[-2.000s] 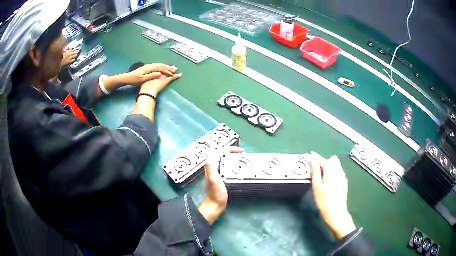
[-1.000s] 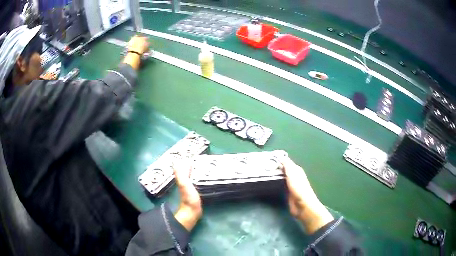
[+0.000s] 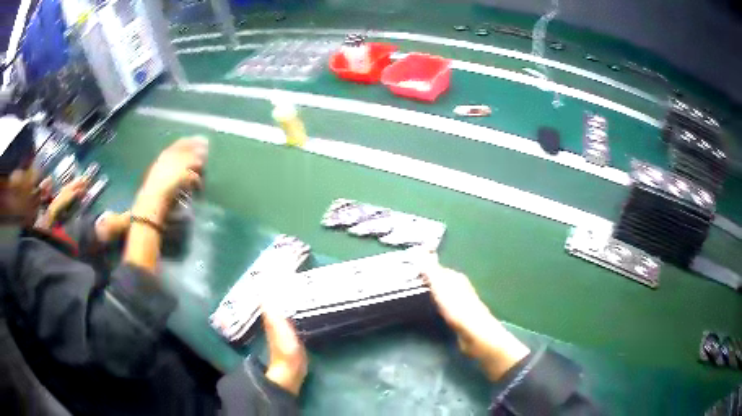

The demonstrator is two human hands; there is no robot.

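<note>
A stack of plates with a pale top and dark ribbed side is in front of me, blurred by motion. My left hand holds its left end and my right hand holds its right end. A shorter stack of three-hole metal plates lies slanted against its left side. A single plate with dark rings lies just beyond on the green surface. Whether the held stack touches the bench cannot be told.
A co-worker's hand is at the left. A squeeze bottle, red bins, a clear blister tray and a black round pad lie beyond. Another plate and tall dark stacks stand right.
The view has turned, and the scene shifts left in the picture. My hands still hold the stack, which now looks more tilted. The co-worker's hands have parted and one has moved away from the bench edge.
</note>
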